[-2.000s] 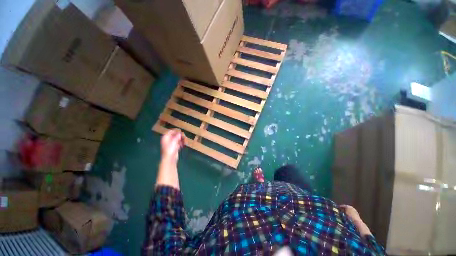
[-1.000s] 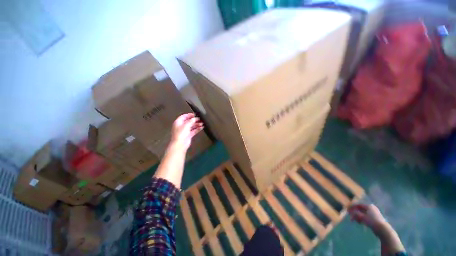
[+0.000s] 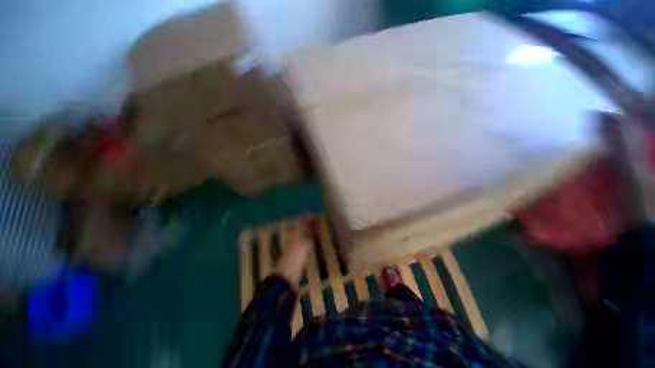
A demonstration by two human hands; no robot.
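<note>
A large brown carton (image 3: 460,122) stands on the wooden pallet (image 3: 467,295) right in front of me, its broad pale top facing me. The frame is strongly blurred. My left hand (image 3: 296,251) hangs low over the pallet slats, left of the carton's near corner; it does not visibly hold anything, but its fingers are too blurred to read. A dark sleeve shows at the right edge, but my right hand cannot be made out. A foot shows on the pallet near the carton.
Brown cartons (image 3: 208,129) are stacked against the pale wall at left, with a red bag (image 3: 115,151) beside them. A blue bin (image 3: 61,302) is on the green floor at lower left. A red sack (image 3: 574,208) lies right of the large carton.
The view has moved in closer over the large carton, so its top fills more of the frame. My left hand has lowered to the pallet slats. My right hand no longer shows clearly.
</note>
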